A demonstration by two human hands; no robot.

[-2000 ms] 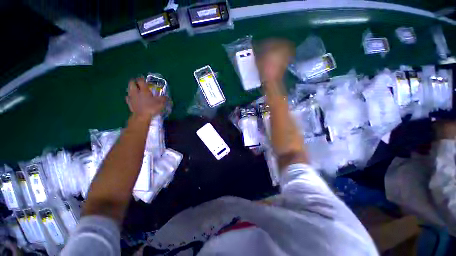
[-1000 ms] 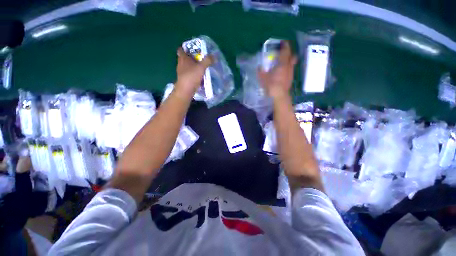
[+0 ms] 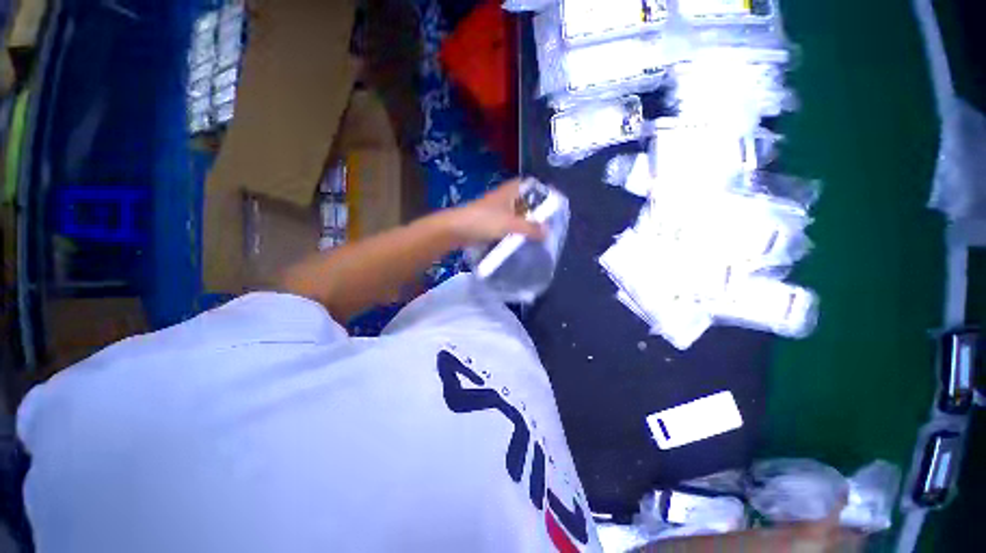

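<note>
My left hand is shut on an open unit, beside the black mat's edge and near my shirt. A clear plastic bag hangs around the unit; metal parts show at its end. My right hand is blurred and partly cut off by the bottom edge, beside a crumpled clear bag; its grip cannot be made out. A white cover shell lies flat on the black mat, its dark slot toward me.
Bagged units and shells are piled on the mat and green surface. More bagged units lie near my right arm. Dark-faced units lie at the far side. Open cardboard boxes and a red bin are beyond the table edge.
The view has swung left. My left hand has moved from over the green surface to the mat's near edge with the bagged unit. My right hand now shows only at the bottom edge.
</note>
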